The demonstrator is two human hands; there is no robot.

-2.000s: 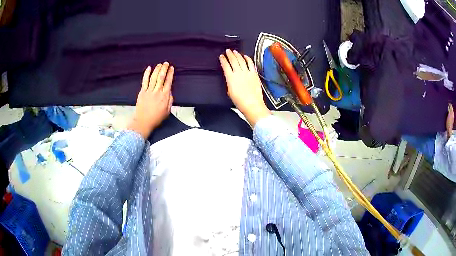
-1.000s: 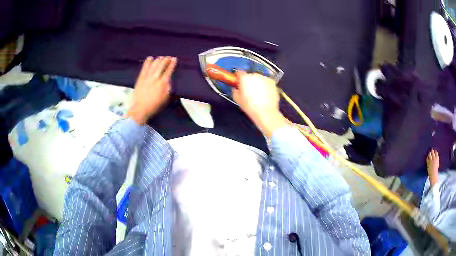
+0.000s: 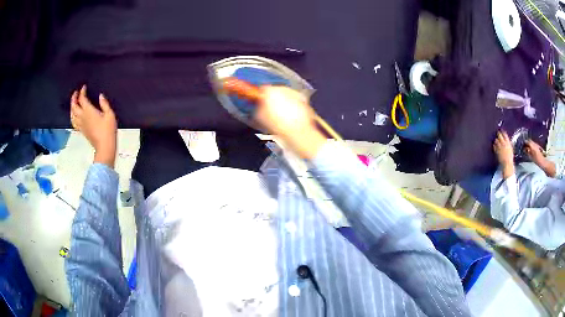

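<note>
The steam iron (image 3: 263, 77) lies on the dark plum garment piece (image 3: 161, 77), its tip pointing left. My right hand (image 3: 286, 114) is closed around its orange handle and is blurred. The garment piece is long and narrow and barely stands out from the dark table cover (image 3: 347, 37). My left hand (image 3: 96, 122) rests at the piece's left part near the front table edge, fingers spread, holding nothing that I can see. A small white strip (image 3: 294, 50) shows at the piece's upper right end.
Yellow-handled scissors (image 3: 401, 111) and a white roll (image 3: 424, 77) lie at the right table edge. The yellow hose (image 3: 446, 213) runs to the lower right. Another person's hands (image 3: 505, 148) are at the right table. Blue baskets (image 3: 461, 254) stand below. Small white scraps (image 3: 379, 118) lie right of the iron.
My right hand took hold of the iron, turned it tip-left and moved it left over the piece. My left hand moved left along the front edge. The view also shifted.
</note>
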